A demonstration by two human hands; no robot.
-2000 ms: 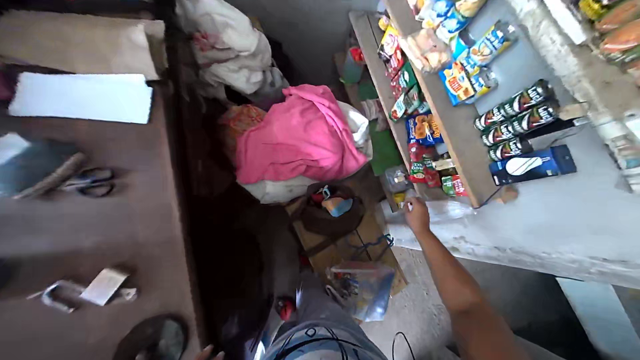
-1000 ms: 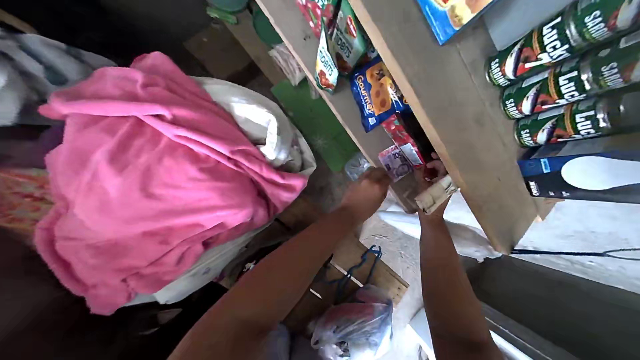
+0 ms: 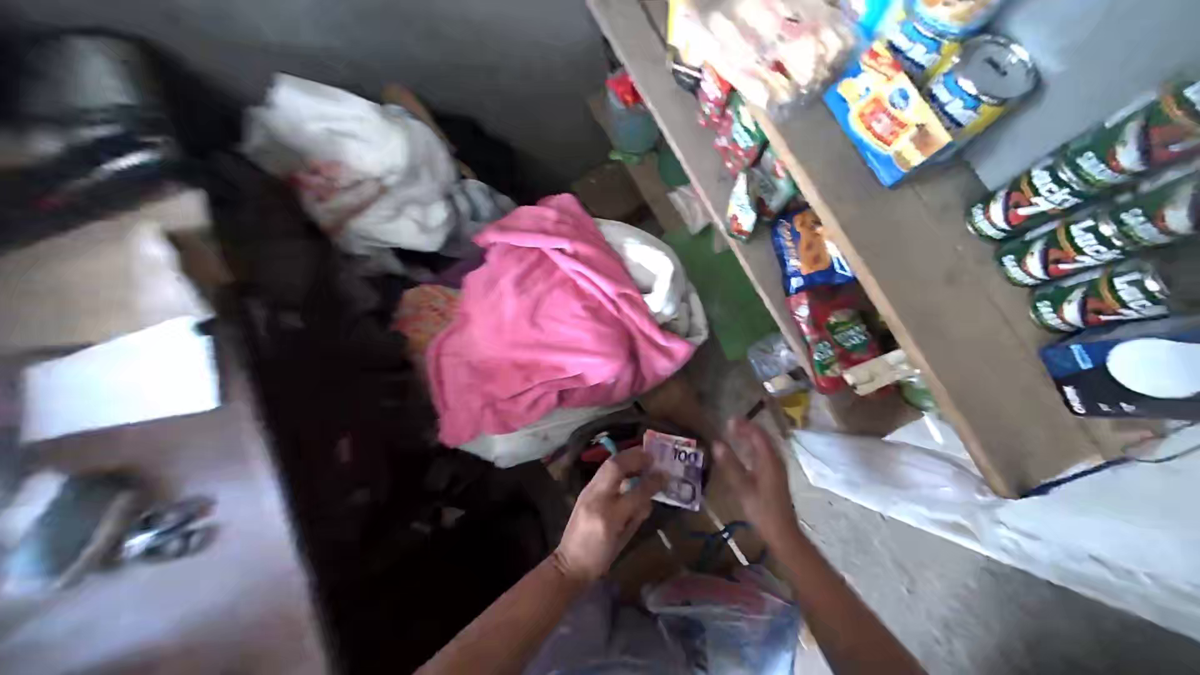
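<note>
My left hand (image 3: 609,511) holds banknotes (image 3: 677,469) by their left edge, a purple one marked 100 over an orange-toned one. Just right of the notes, my right hand (image 3: 757,478) is blurred, its fingers apart, with nothing seen in it. Beyond the hands a pink cloth (image 3: 572,319) lies on a white sack (image 3: 656,272). Behind the notes is a dark round container (image 3: 586,450), partly hidden, with small items inside.
Wooden shelves (image 3: 900,253) at the right hold cans (image 3: 1092,244), snack packs (image 3: 811,248) and a boxed item (image 3: 1125,370). A brown table (image 3: 187,525) with a white sheet (image 3: 122,380) and scissors (image 3: 169,534) stands at the left. Plastic bags (image 3: 722,619) lie below my hands.
Both hands have moved away from the lower shelf, where they were one second ago. The banknotes are now in my left hand, clear of the shelf. The view has swung widely.
</note>
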